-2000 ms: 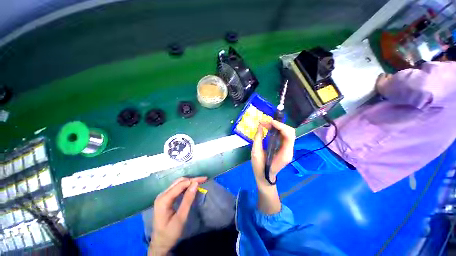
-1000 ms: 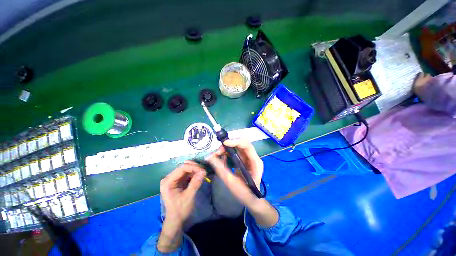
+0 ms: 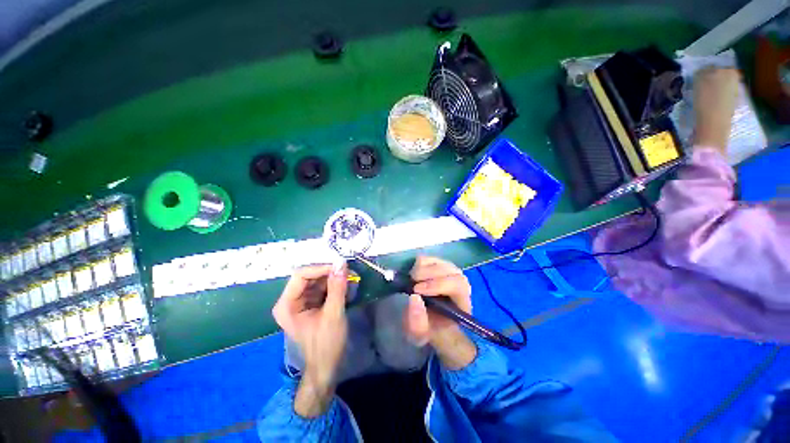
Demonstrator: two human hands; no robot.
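My right hand [image 3: 440,303] grips a black soldering iron [image 3: 472,322]; its silver tip points up and left and ends at the near rim of a small round white-rimmed dish [image 3: 349,234]. My left hand [image 3: 314,304] is bare, with fingertips pinched just below the dish. A small yellow piece [image 3: 352,278] shows at those fingertips; the rest of what they hold is hidden. The white strip [image 3: 234,266] lies along the bench edge beside the dish.
Green solder spool [image 3: 171,200] and cell tray [image 3: 74,285] at left. Black housings [image 3: 312,171] behind the dish. Tan-filled tub [image 3: 416,128], black fan [image 3: 468,97], blue bin [image 3: 541,206] with yellow parts, soldering station [image 3: 598,138] at right. A neighbour's pink sleeve [image 3: 706,199] is far right.
The iron has swung down from pointing up over the blue bin, and its tip is now at the dish. My left hand has moved up towards the dish. The neighbour's arm has reached farther forward.
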